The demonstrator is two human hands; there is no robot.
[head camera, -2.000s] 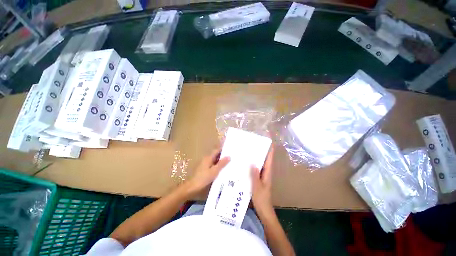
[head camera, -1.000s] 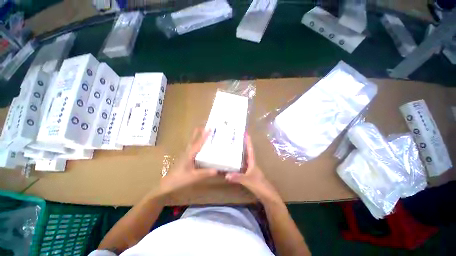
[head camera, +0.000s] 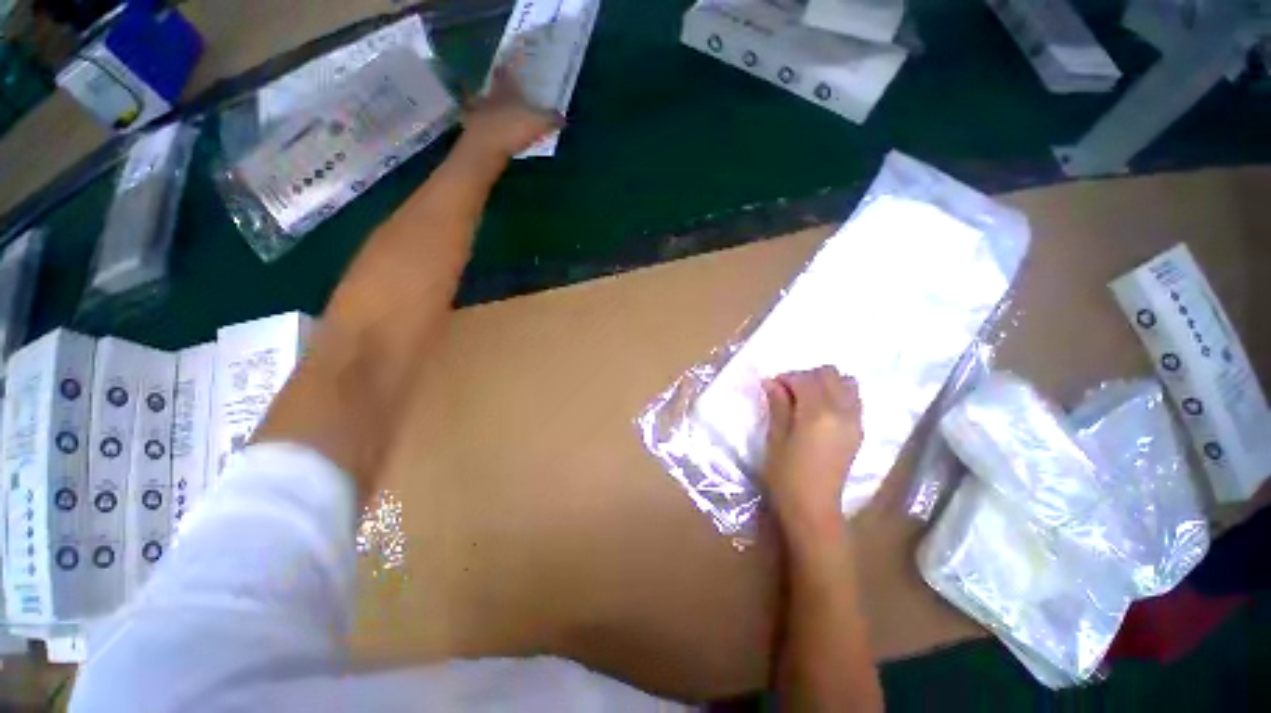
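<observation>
My left hand (head camera: 510, 117) reaches over the conveyor belt (head camera: 613, 153), its fingers and thumb around the near part of a white product box (head camera: 555, 59). A bagged box (head camera: 342, 139) lies on the belt left of that hand, loose clear film past its end. My right hand (head camera: 813, 429) rests with curled fingers on the near part of the stack of empty poly bags (head camera: 906, 286); whether it pinches a bag cannot be told.
The pile of unbagged boxes (head camera: 105, 460) stands at left, partly behind my left sleeve. Spare bag bundles (head camera: 1038, 536) and a single box (head camera: 1196, 369) lie at right. More boxes (head camera: 795, 56) are on the belt, near a grey metal post (head camera: 1164, 91). A blue-and-white box (head camera: 133, 63) sits far left.
Both hands have left the box they held in front of me. My left hand has moved forward-left to the belt, my right hand onto the bag stack. A bagged box now lies on the belt at left.
</observation>
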